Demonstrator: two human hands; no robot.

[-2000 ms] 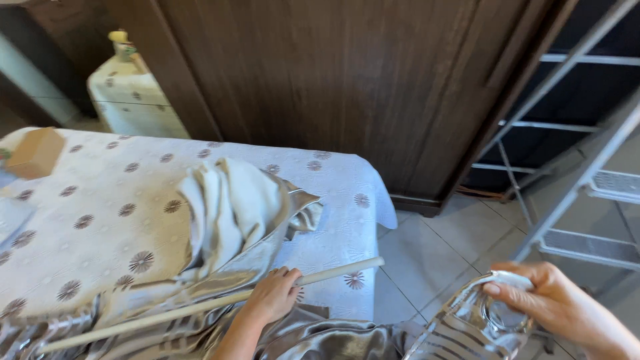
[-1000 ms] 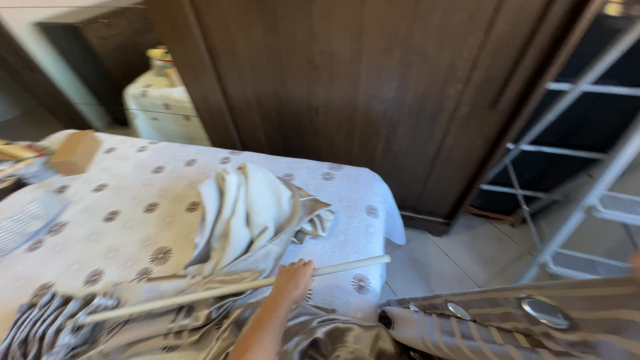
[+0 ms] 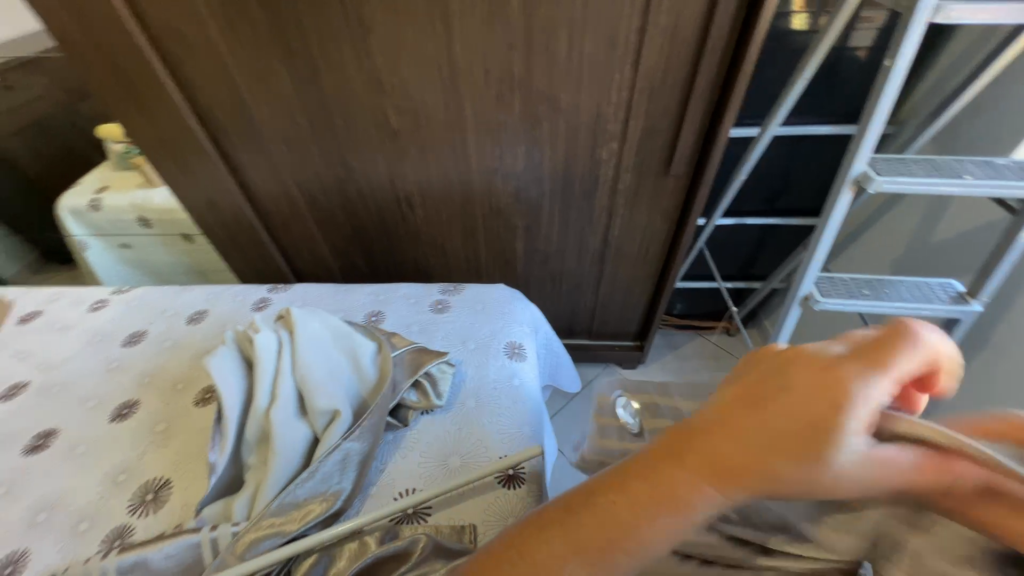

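My left hand (image 3: 824,416), blurred, reaches across to the lower right and is closed on the edge of a grey-brown satin curtain (image 3: 944,440). My right hand (image 3: 976,472) is partly in view at the right edge, by the same cloth; its fingers are too blurred to read. A curtain part with a shiny metal grommet (image 3: 628,412) hangs beyond my left forearm. The cream curtain rod (image 3: 384,512) lies untouched across the table's near side, over satin fabric (image 3: 392,552). Behind it is a bunched curtain with a pale lining (image 3: 312,384).
A white tablecloth with brown starburst shapes (image 3: 72,344) covers the table. Beyond stands a dark wooden wardrobe (image 3: 448,160). An aluminium stepladder (image 3: 832,200) is at the right. A cloth-covered piece of furniture (image 3: 136,232) holds a yellow-topped container (image 3: 116,144) at the left.
My left hand has let go of the rod and moved right to the curtain. The grommeted curtain has shifted, and my right hand is partly back in view. The view has moved right.
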